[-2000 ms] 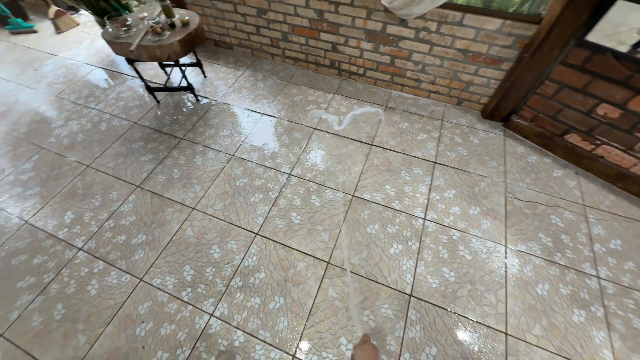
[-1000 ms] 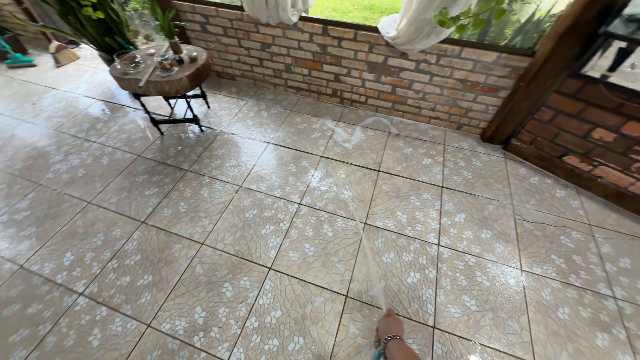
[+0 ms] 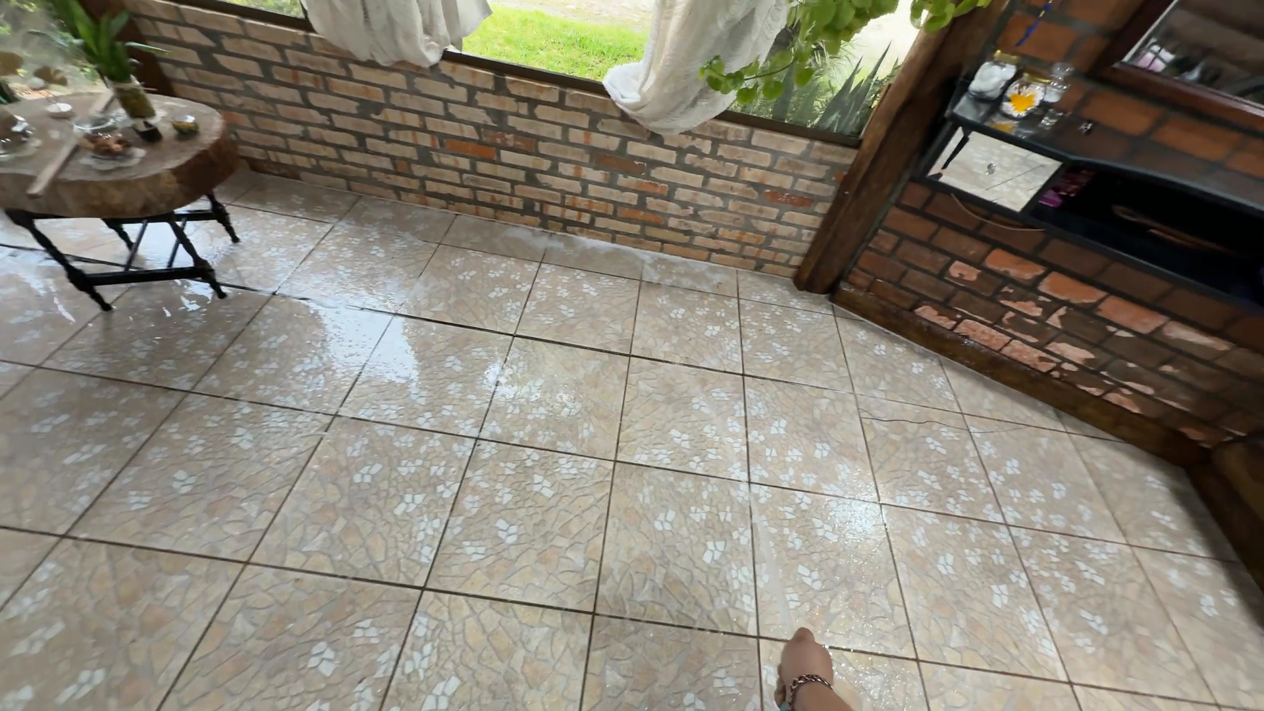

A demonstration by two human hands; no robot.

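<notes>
My right hand (image 3: 808,671), with a chain bracelet at its wrist, is at the bottom edge, right of centre. It is closed around the end of a hose, of which only a bluish bit shows beside the wrist. A thin, faint jet of water (image 3: 775,573) leaves the hand toward the tiled floor (image 3: 533,513). The tiles are wet and shiny, and a whitish wet patch (image 3: 681,269) lies along the foot of the brick wall (image 3: 553,148). My left hand is out of view.
A wood-slab table (image 3: 188,168) with dark legs, a potted plant and glass dishes stands at upper left. White curtains (image 3: 681,79) hang at the window. At right are a wooden post (image 3: 889,148), a wall-mounted black shelf (image 3: 1116,158) and a wooden baseboard (image 3: 1027,380).
The view has shifted toward the window and right-hand wall. The white squiggle of water or foam by the wall has lost its shape; a whitish patch lies there now.
</notes>
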